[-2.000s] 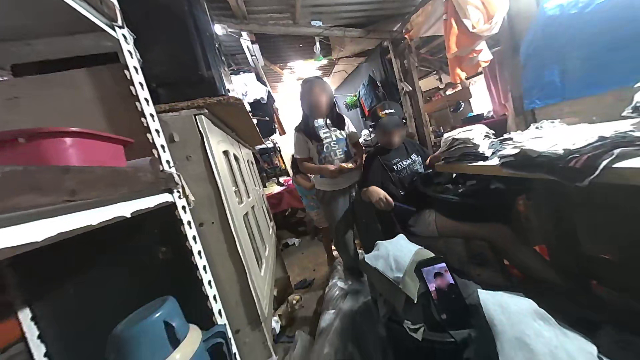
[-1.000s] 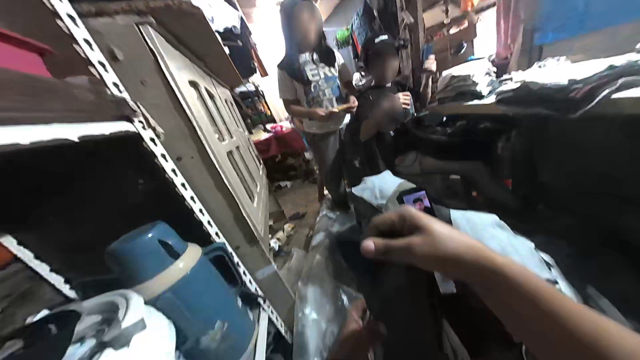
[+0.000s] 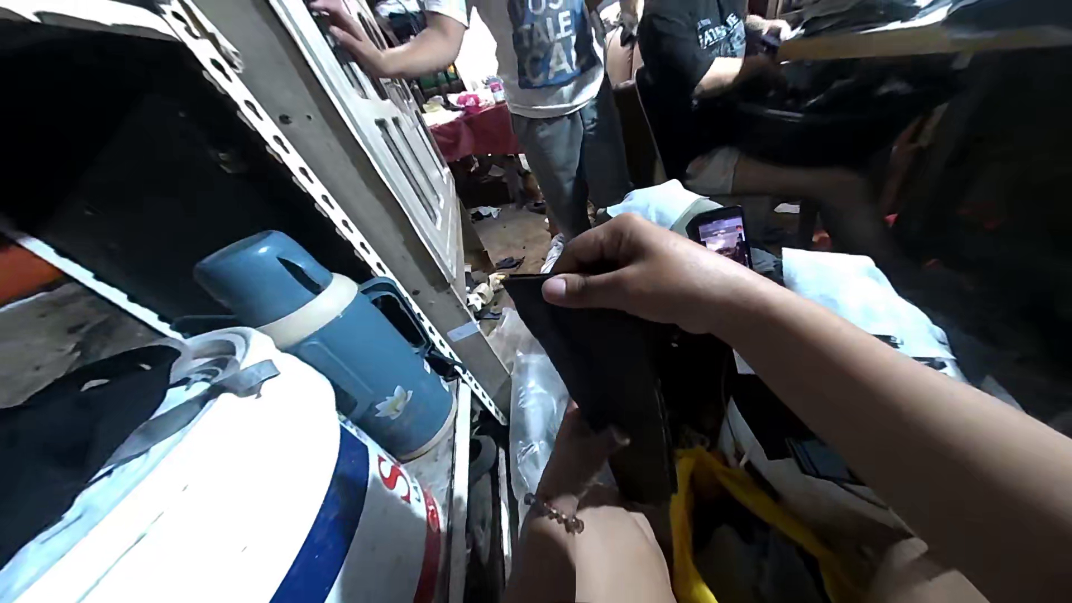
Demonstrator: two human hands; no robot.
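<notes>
My right hand (image 3: 628, 272) pinches the top edge of a dark, flat, folded piece (image 3: 599, 360), perhaps cloth or a bag; its material cannot be told. Lower down, my left hand (image 3: 582, 452), with a beaded bracelet at the wrist, grips the same piece at its left side. Clear plastic (image 3: 536, 419) lies just left of it. Behind my right wrist a phone (image 3: 724, 236) with a lit screen leans near a white cloth (image 3: 662, 203). Below the dark piece is a yellow-edged bag or container (image 3: 687, 519).
On the left, a blue vacuum jug (image 3: 368, 360) stands on a perforated metal shelf frame (image 3: 318, 193), behind a white, blue and red container (image 3: 352, 519). One person (image 3: 553, 84) stands ahead, an arm at a pale cabinet door (image 3: 402, 151). Another person (image 3: 687, 50) sits at the right.
The view has tilted down and moved closer. One second ago my right hand was raised in front of the phone with no dark piece visible in it; now it holds the piece's top edge.
</notes>
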